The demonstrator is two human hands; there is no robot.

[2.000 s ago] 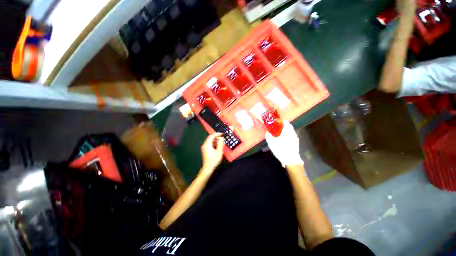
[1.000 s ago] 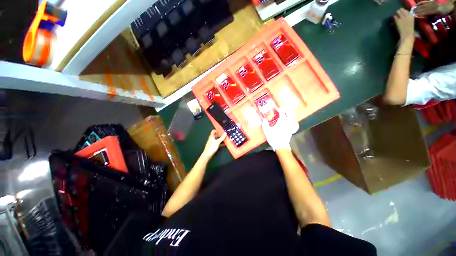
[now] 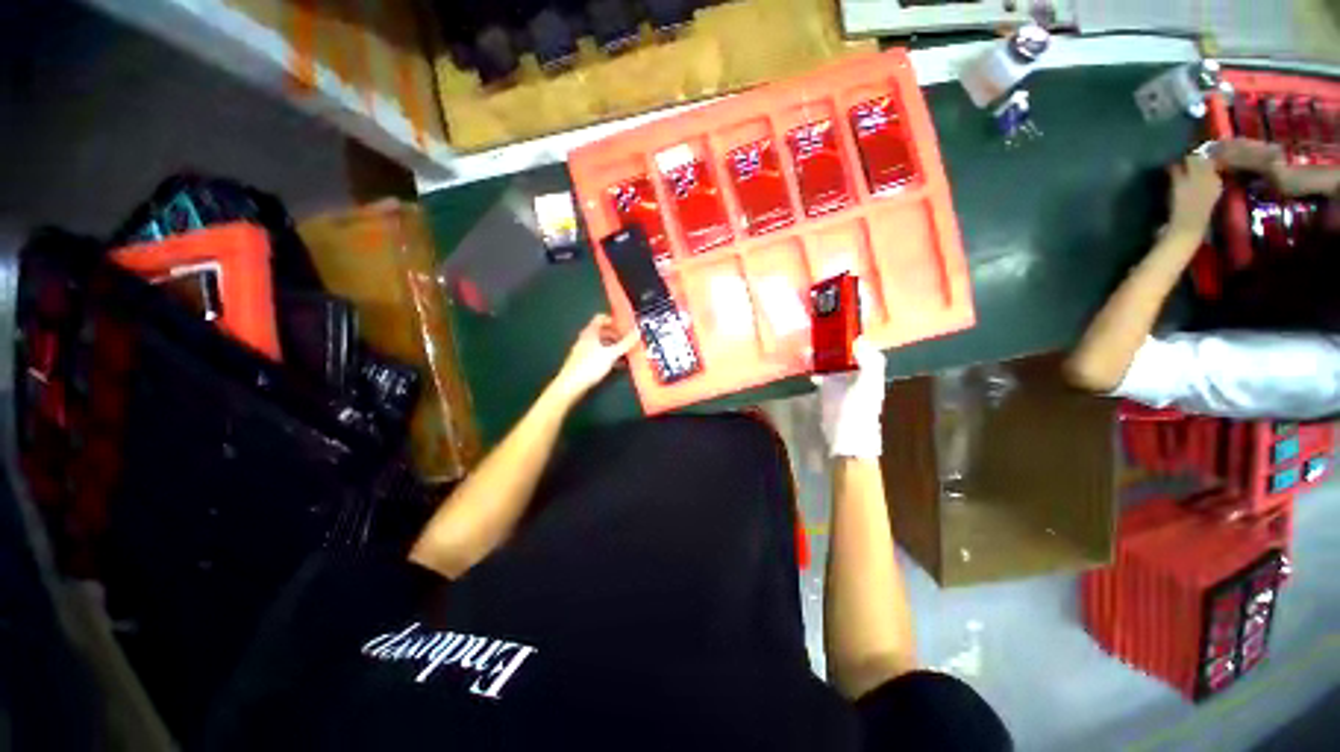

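The orange-red work tray (image 3: 923, 265) lies on the green bench. Several closed red flip phones (image 3: 760, 187) sit in its far row of pockets. An open black flip phone (image 3: 654, 304) lies over the tray's left end. My left hand (image 3: 600, 353), bare, is at this phone's lower left edge with the fingertips touching or close to it. My right hand (image 3: 854, 400), in a white glove, holds a closed red phone (image 3: 835, 322) by its near end over the near row. White labels (image 3: 722, 298) show in some near pockets.
A small white and black card (image 3: 559, 226) lies left of the tray. A dispenser bottle (image 3: 1005, 68) stands at the back. An open carton (image 3: 1014, 507) is below the bench at right. Another person's arm (image 3: 1135, 316) reaches over the bench at right. Stacked black trays (image 3: 221, 470) are at left.
My view has turned, so the tray looks more level. The red phone in my right hand now stands more upright in view, near the tray's front edge. My left hand stays by the open phone.
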